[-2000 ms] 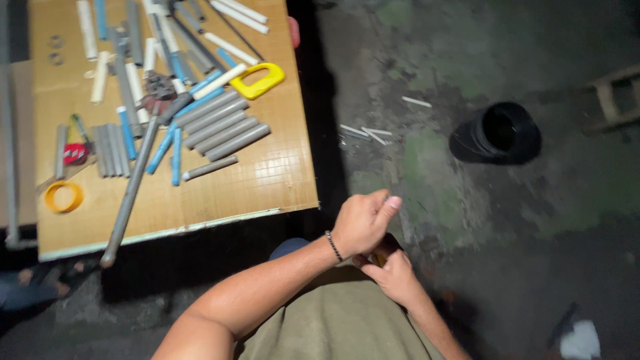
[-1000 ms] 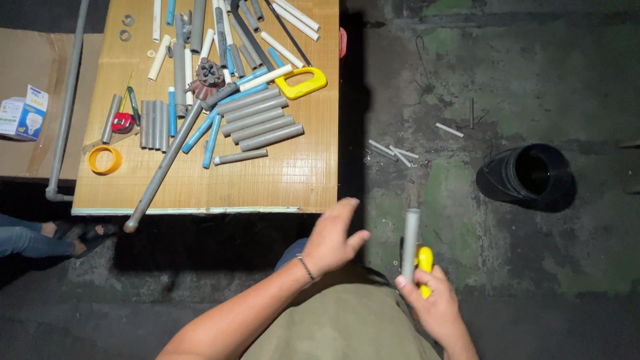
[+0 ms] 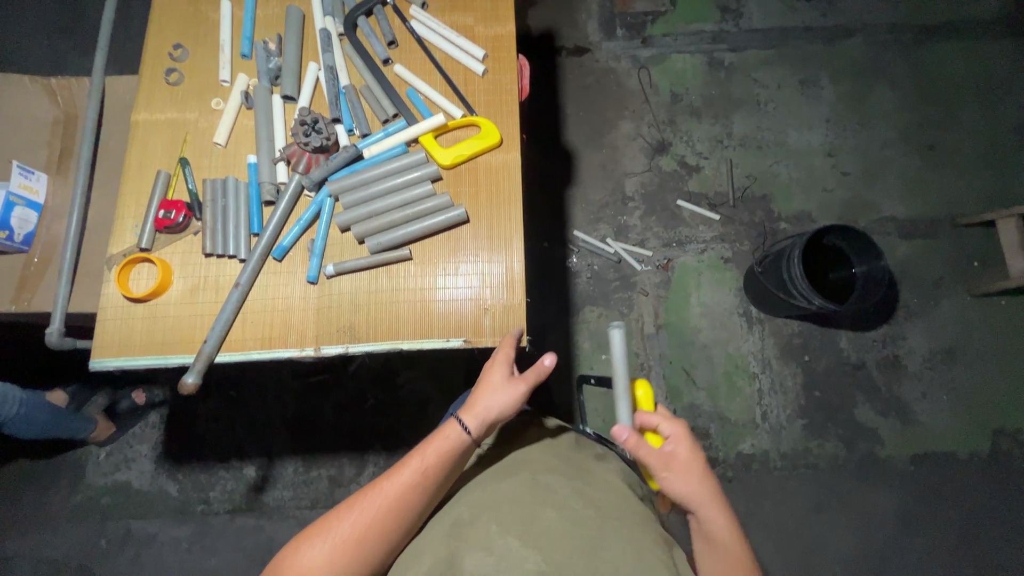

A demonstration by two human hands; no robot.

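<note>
My right hand (image 3: 668,456) grips a short grey plastic pipe (image 3: 619,372), held nearly upright, together with the yellow handle of a hacksaw (image 3: 643,396). The saw's black frame shows behind the pipe. My left hand (image 3: 508,386), fingers spread and holding nothing, is by the near right corner of the table (image 3: 416,320). Cut grey pipes (image 3: 408,216), blue pipes (image 3: 320,240) and white pipes (image 3: 448,48) lie on the table. Among them are a second hacksaw with a yellow handle (image 3: 460,142) and a pipe threader head (image 3: 312,132) with a long metal handle (image 3: 248,280).
A red tape measure (image 3: 173,216) and an orange tape roll (image 3: 144,278) lie at the table's left. A black bucket (image 3: 824,272) stands on the floor at right, near white pipe offcuts (image 3: 624,250). A person's feet (image 3: 100,416) are at lower left.
Two seconds ago my hands were close together; now they are apart. The grey pipe and the yellow saw handle have come into plain sight in my right hand. The view has shifted.
</note>
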